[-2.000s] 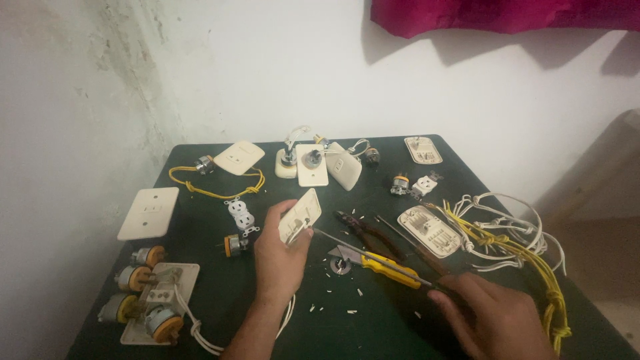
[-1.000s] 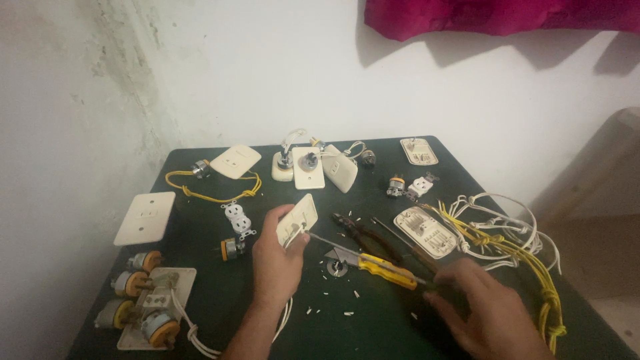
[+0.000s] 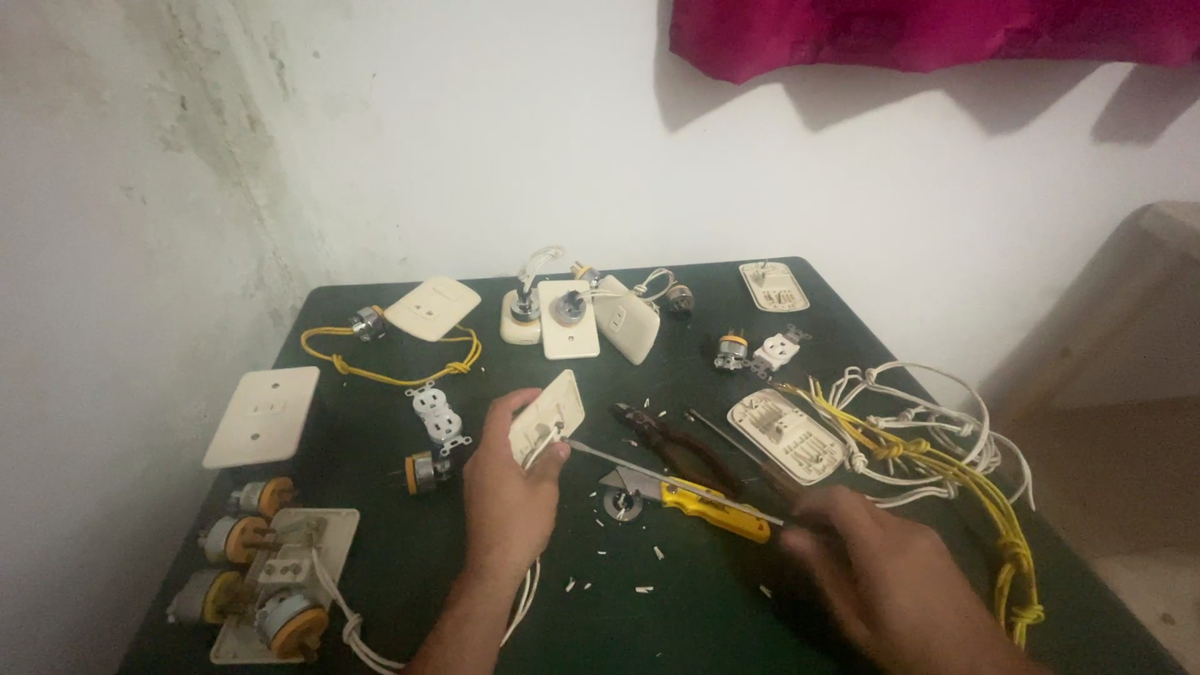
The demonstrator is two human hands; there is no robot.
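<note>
My left hand [image 3: 520, 478] grips a cream outlet cover plate [image 3: 565, 398], tilted up, with a white cord hanging from it below the hand. My right hand [image 3: 881, 562] holds a long-shafted screwdriver [image 3: 675, 478], its handle mostly hidden in the blurred fingers. The screwdriver's tip meets the plate near my left thumb, where the cord enters. Beneath the shaft lie a yellow utility knife [image 3: 717, 511] and a small round plug part [image 3: 622, 503]. Dark-handled pliers [image 3: 680, 450] and a second screwdriver [image 3: 736, 439] rest just beyond.
Knotted yellow wires [image 3: 1008, 548] and white wires [image 3: 980, 450] lie at the right beside an upturned back plate [image 3: 787, 436]. Orange-ringed plugs [image 3: 291, 623] crowd the near left. A white duplex receptacle [image 3: 438, 417] lies left of my left hand. Several plates stand along the green table's [image 3: 375, 289] far edge.
</note>
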